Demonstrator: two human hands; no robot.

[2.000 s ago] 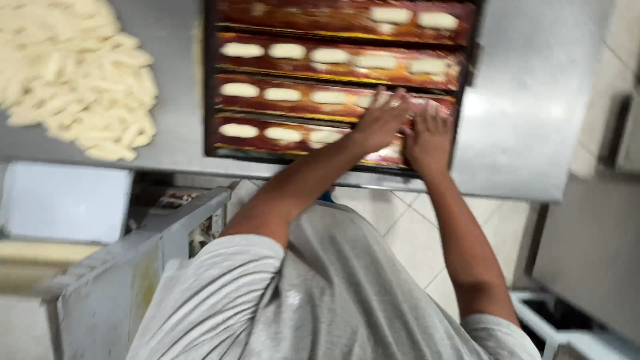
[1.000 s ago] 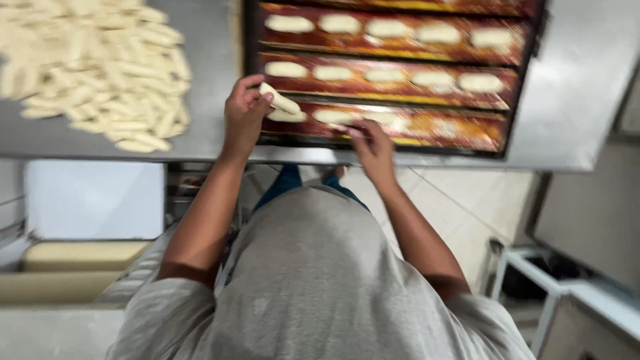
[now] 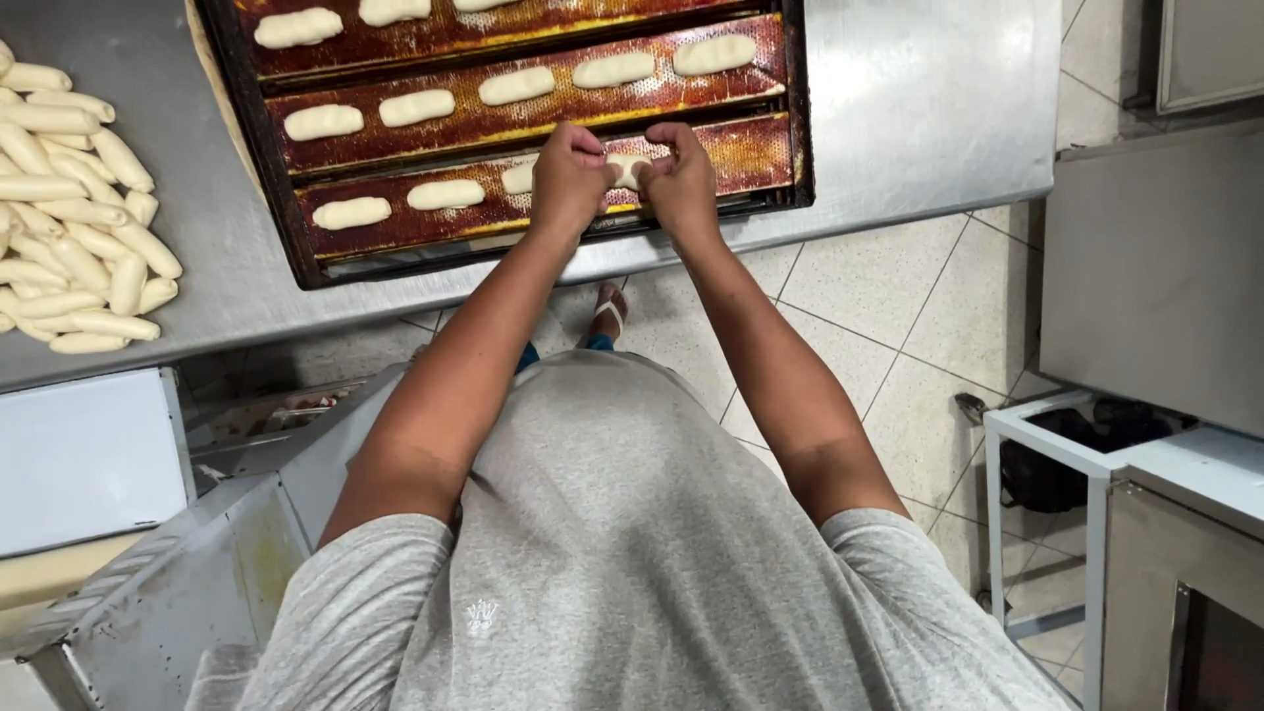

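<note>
Both my hands are at the nearest channel of a dark-framed perforated baking tray (image 3: 755, 158). A short dough roll (image 3: 627, 171) lies between them, pinched at its left end by my left hand (image 3: 573, 183) and at its right end by my right hand (image 3: 679, 183). To the left in the same channel lie several dough pieces, among them one (image 3: 445, 195) and another (image 3: 352, 213); the one beside my left hand is partly hidden by it. The channels farther back hold rows of similar pieces, such as one (image 3: 714, 54) at the right.
A heap of dough rolls (image 3: 74, 212) lies on the steel table (image 3: 918, 109), left of the tray. The table's front edge runs just below the tray. A white-topped unit (image 3: 89, 459) stands at lower left, and a pale metal frame (image 3: 1091, 464) at lower right.
My hands have moved right along the nearest channel and come together at one dough piece. The roll that my left hand held up is no longer seen raised.
</note>
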